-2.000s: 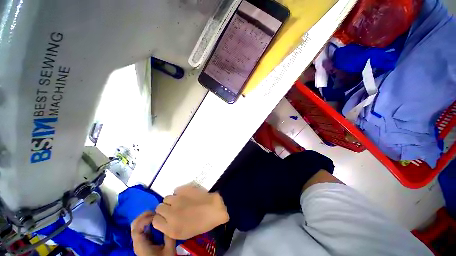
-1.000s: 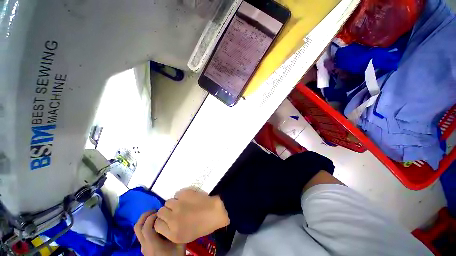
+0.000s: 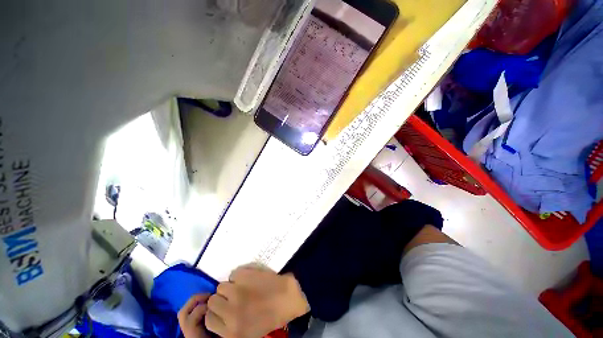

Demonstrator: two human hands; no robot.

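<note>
Royal-blue fabric point(image 3: 182, 289) lies bunched at the front edge of the table, left of my hands. My right hand point(image 3: 254, 304) is curled over the front of my left hand, fingers bent toward the cloth. My left hand point(image 3: 193, 315) is mostly hidden behind it; only some fingers show, at the cloth's edge. What the fingertips hold is hidden. A light-blue fabric piece point(image 3: 120, 307) lies by the royal-blue cloth under the sewing machine head point(image 3: 46, 132). The needle area is partly hidden by the head.
A smartphone point(image 3: 317, 72) lies on a yellow sheet point(image 3: 397, 59) at the table's right part. A printed scale runs along the white table edge point(image 3: 291, 198). Beyond it stands a red basket point(image 3: 509, 211) with light-blue garments point(image 3: 549, 132) and a red plastic bag point(image 3: 522, 26). Dark-blue looped snips point(image 3: 215, 107) lie near the phone.
The view has shifted, so the machine head sits lower and further left and the phone slightly right. My hands have moved slightly down and remain together by the blue cloth.
</note>
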